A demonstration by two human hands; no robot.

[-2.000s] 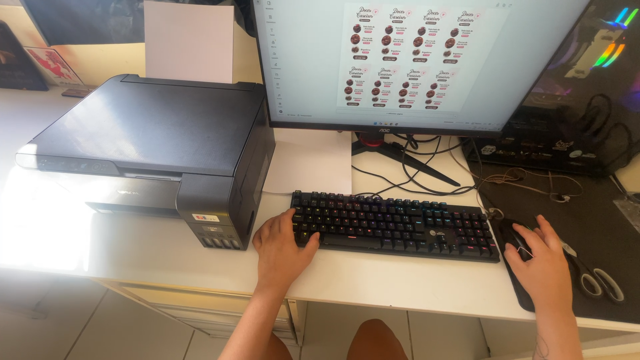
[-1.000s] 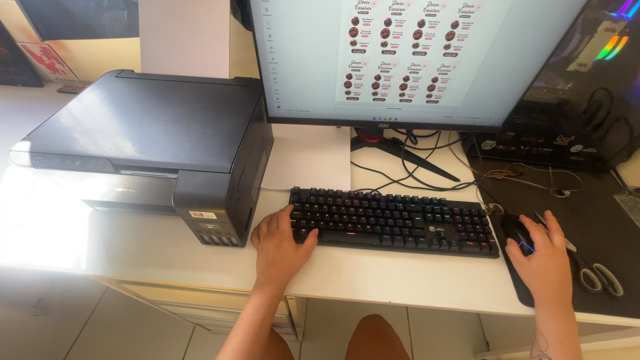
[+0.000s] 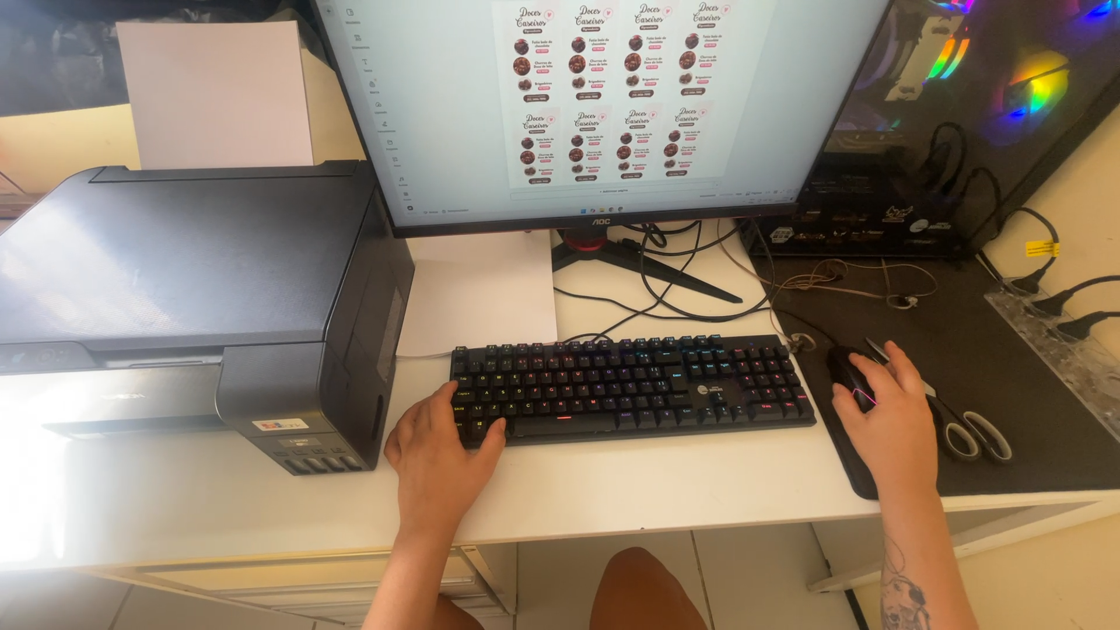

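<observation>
My left hand [image 3: 444, 455] rests at the left end of a black backlit keyboard [image 3: 612, 389], fingers spread over its lower left keys and holding nothing. On the dark desk mat, my right hand [image 3: 888, 416] lies over a black computer mouse [image 3: 850, 372], which shows partly under the fingers. Just right of that hand lies a pair of scissors [image 3: 976, 433], its blades partly hidden behind the fingers. Above the keyboard, a monitor [image 3: 604, 96] displays a page with several copies of a small illustrated sweets menu.
A black printer [image 3: 192, 254] stands at the left, with paper [image 3: 214, 92] upright in its rear. White sheets [image 3: 481, 293] lie between printer and monitor stand [image 3: 665, 267]. Loose cables run behind the keyboard. A computer case [image 3: 954, 131] and a power strip [image 3: 1059, 341] are at the right.
The view has shifted slightly. Both hands stay at the keyboard and mouse; the right hand's fingers have settled lower over the mouse since two seconds ago.
</observation>
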